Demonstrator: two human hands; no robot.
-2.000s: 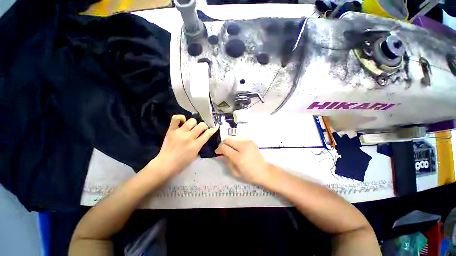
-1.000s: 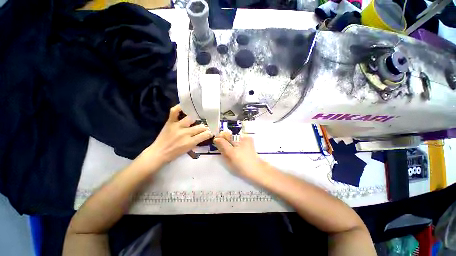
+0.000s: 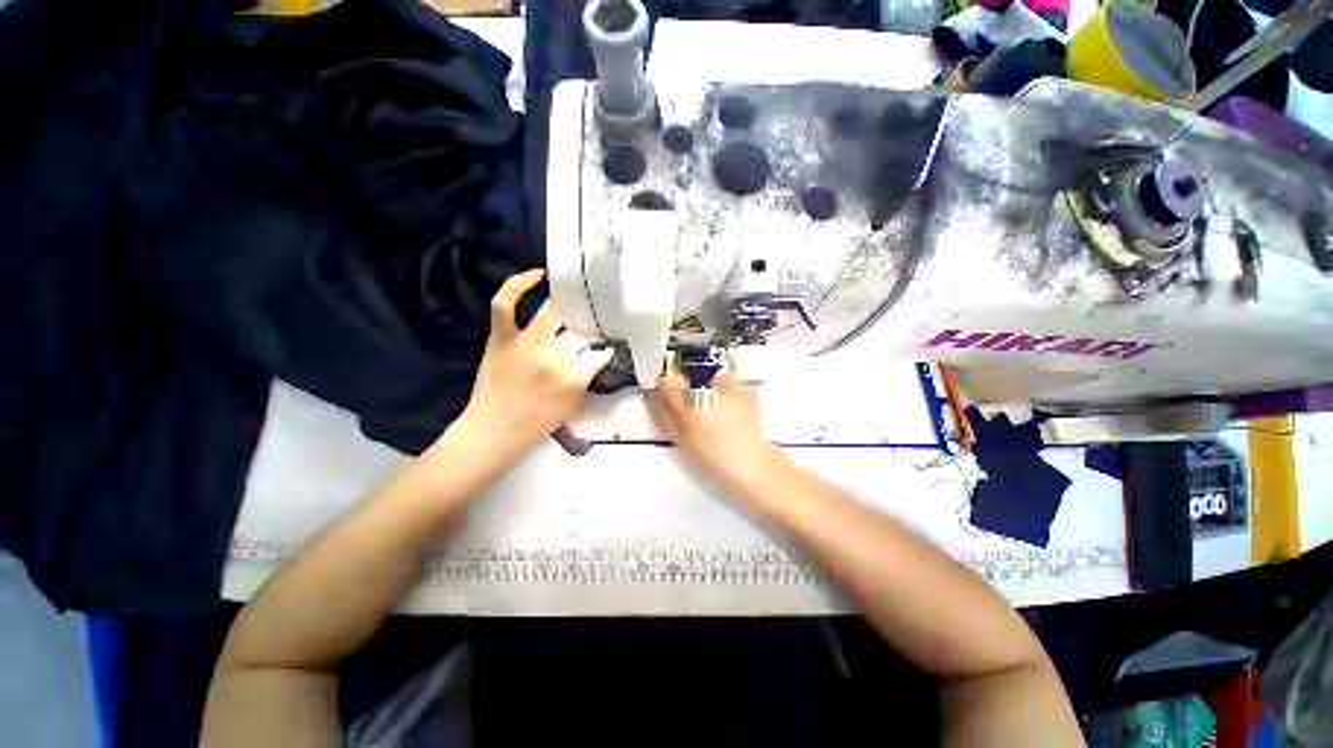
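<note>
A large black cloth lies left of the needle area and over the table's left edge. My left hand is on the cloth's edge just left of the presser foot, fingers bent, pressing or gripping it. My right hand is at the right of the presser foot, its fingertips close to it and partly hidden by the white sewing machine head. Whether it grips cloth cannot be seen. The needle is hidden. A small dark end of fabric sticks out below my left hand.
Small dark fabric pieces lie right of the hands, beside blue and orange sticks or handles. Further right are a narrow black strip, a black-and-white patch and a yellow strip. A printed scale runs along the front edge.
The view has shifted a little. The black cloth at the needle has moved back behind the machine head, and less of it shows between my hands. My right hand's fingers have moved further under the head.
</note>
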